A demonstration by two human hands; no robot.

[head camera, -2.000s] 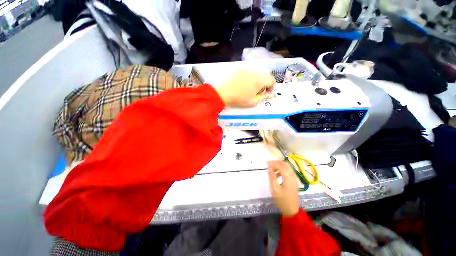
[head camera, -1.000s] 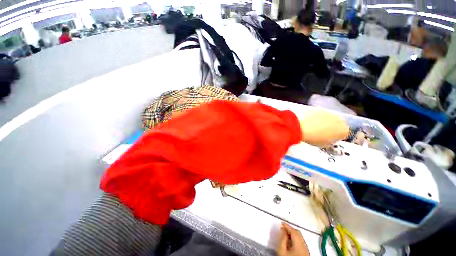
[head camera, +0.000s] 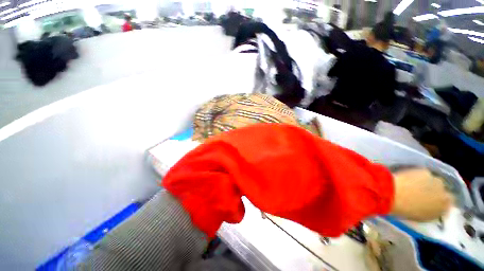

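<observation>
My left hand (head camera: 423, 196), at the end of a red sleeve, reaches across the top of the white sewing machine (head camera: 406, 225) at the right. It is blurred, and whether its fingers hold anything cannot be told. My right hand is not in the picture. The tan check garment (head camera: 247, 112) lies heaped behind my sleeve on the far left end of the table. Dark thread snips (head camera: 357, 233) show partly below the sleeve, beside the machine. A pale hank (head camera: 378, 246) lies to their right, blurred.
A pale curved panel (head camera: 106, 122) fills the left side. A blue crate edge (head camera: 101, 233) is low at left. The white table (head camera: 281, 238) runs toward the lower right. Black and white garments (head camera: 273, 63) hang behind. A person in black (head camera: 363, 74) sits beyond the machine.
The view has swung left, so the machine and table have shifted right and down. My right hand and the yellow and green scissors have left the picture. My left arm still reaches over the machine.
</observation>
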